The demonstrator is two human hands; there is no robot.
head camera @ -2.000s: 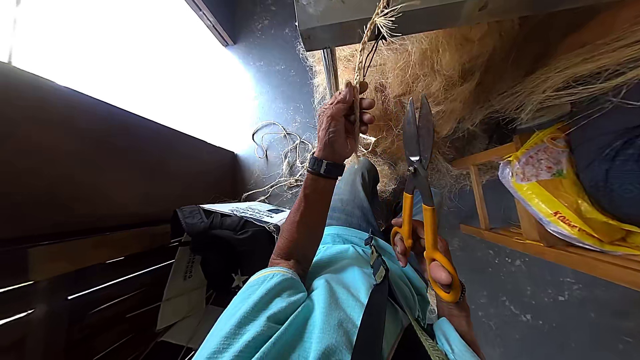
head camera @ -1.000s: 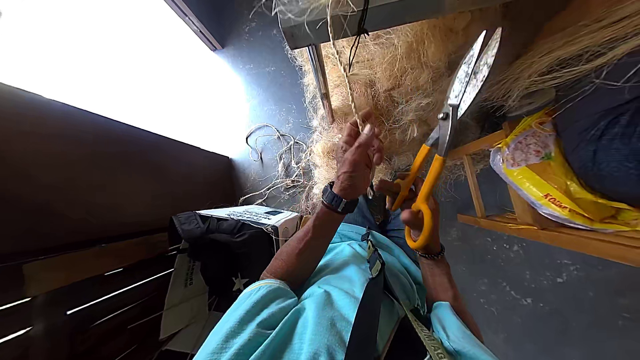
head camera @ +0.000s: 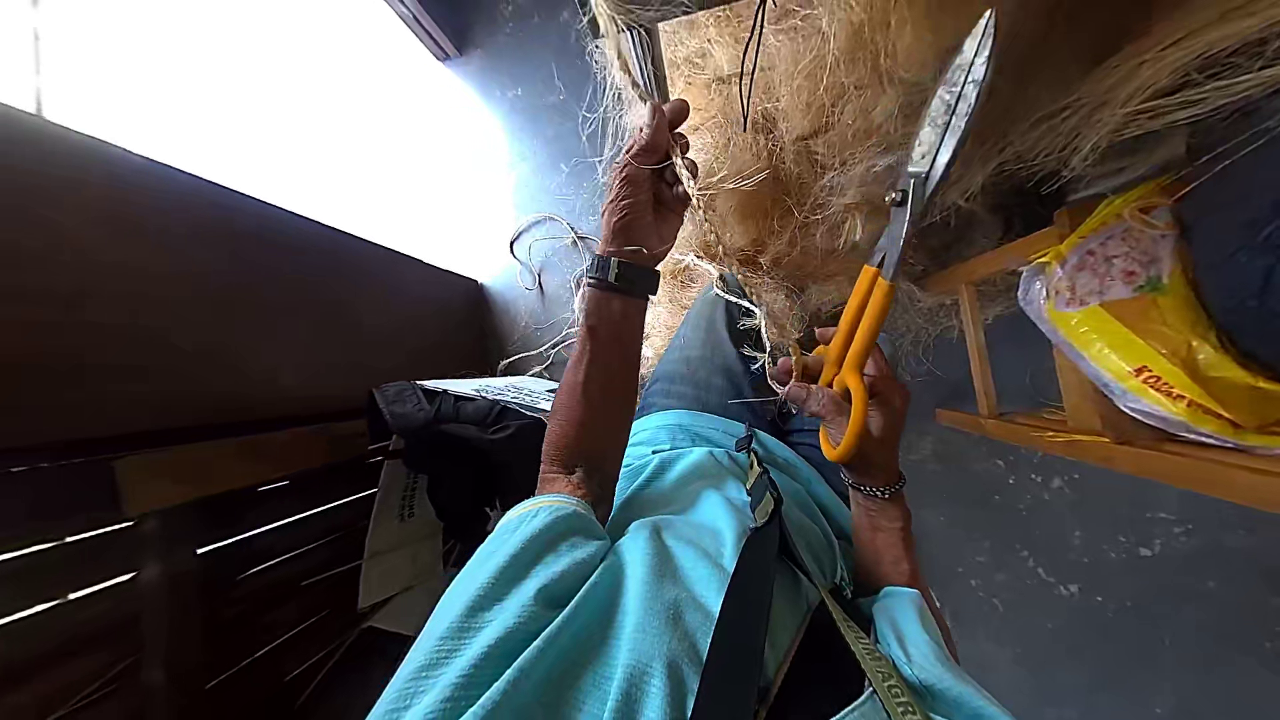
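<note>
My left hand, with a dark wristwatch, grips a braided natural-fibre rope at the upper middle. Loose strands stick out along the rope, which hangs toward my lap. My right hand holds large metal shears by their orange handles, with the blades pointing up and nearly closed together. The thumb and fingertips of that hand also pinch a lower stretch of the rope near my knee. A big heap of loose tan fibre lies on the floor beyond both hands.
Thin pale cords lie on the floor at the left. A wooden frame with a yellow plastic bag stands at the right. Dark cloth and a printed sheet lie by a slatted wooden structure. Black string hangs at the top.
My left hand has moved up along with the rope. The shears have tilted to the right, and their blades have come closer together. My right hand now pinches the rope too.
</note>
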